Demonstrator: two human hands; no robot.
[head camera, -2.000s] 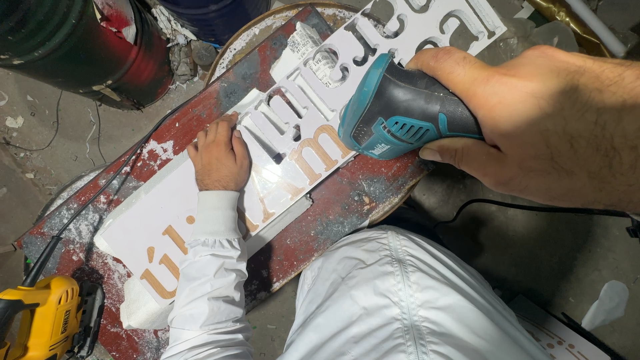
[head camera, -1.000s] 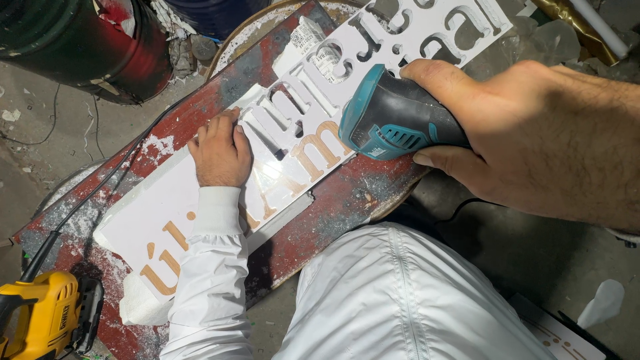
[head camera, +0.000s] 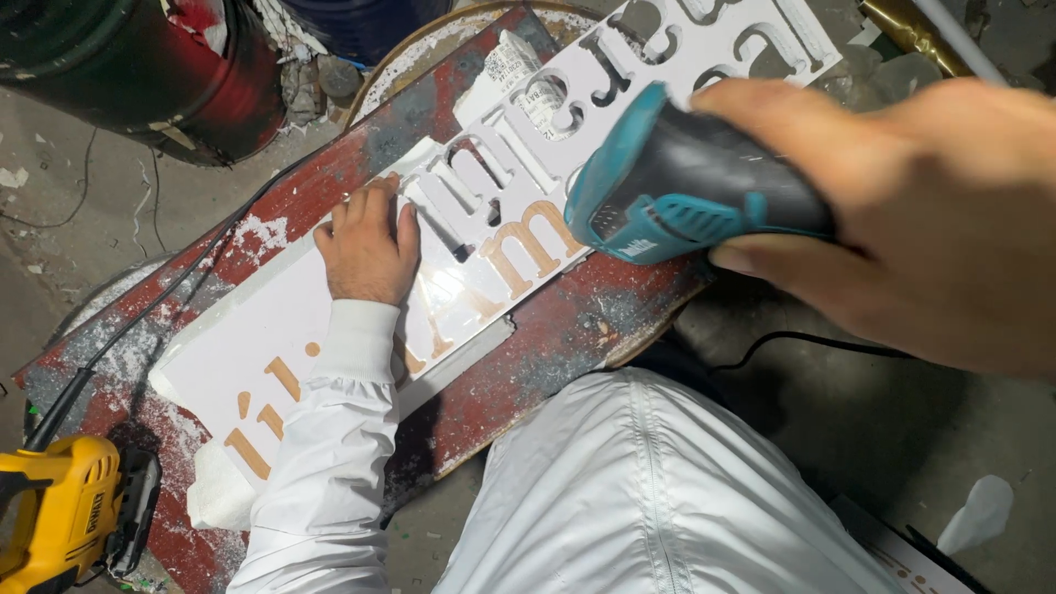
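A white sheet (head camera: 231, 355) with tan printed letters and cut-out letter shapes lies diagonally across a worn red board (head camera: 528, 379). My left hand (head camera: 371, 247) presses flat on the sheet's upper edge, beside the cut-outs, fingers slightly spread. My right hand (head camera: 899, 223), blurred, grips a teal and black Makita power tool (head camera: 693, 190) over the sheet's right part, by the tan "m". The tool's working end is hidden beneath its body. White foam-like pieces (head camera: 223, 487) stick out from under the sheet.
A yellow DeWalt jigsaw (head camera: 66, 503) sits at the lower left, its black cable (head camera: 165, 289) running along the board's far edge. Dark drums (head camera: 140, 74) stand at the upper left. A gold roll (head camera: 916, 41) lies at the upper right. White dust and scraps are scattered about.
The sheet's cut-out end has shifted slightly toward the upper right since the oldest frame. Both hands keep their places, the right one still around the power tool.
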